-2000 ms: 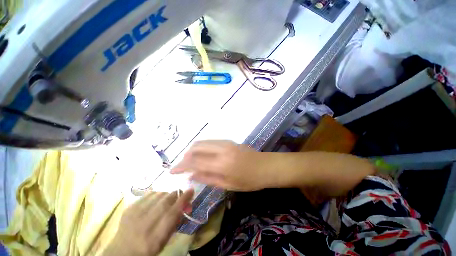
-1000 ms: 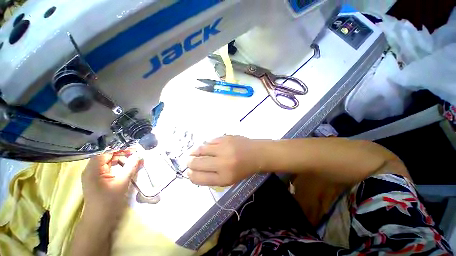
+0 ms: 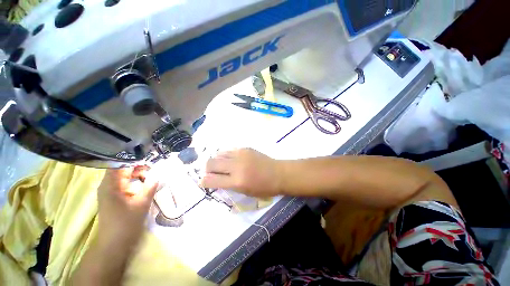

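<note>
The white sewing machine head (image 3: pixel 223 67) with a blue stripe spans the upper left. My left hand (image 3: pixel 127 192) is raised under its left end, fingertips bent together near the needle area; glare hides what they touch. My right hand (image 3: pixel 240 172) is at the right of the needle area, fingers curled beside a small metal attachment (image 3: pixel 211 195); I cannot tell whether it grips anything. A fine pale thread (image 3: pixel 249 219) runs from near my right hand over the table's front edge. Yellow cloth (image 3: pixel 67 206) lies gathered at the left.
Blue thread snips (image 3: pixel 268 106) and large bronze-handled shears (image 3: pixel 330 111) lie on the bed behind my right hand, by a pale-yellow strip (image 3: pixel 268 84). The control panel (image 3: pixel 398 56) is at the right end. A grey ruler edge (image 3: pixel 246 248) runs along the front.
The view has shifted, so the machine shows further right. My left hand has moved from the front of the bed up to the needle area. My right hand stays by the attachment.
</note>
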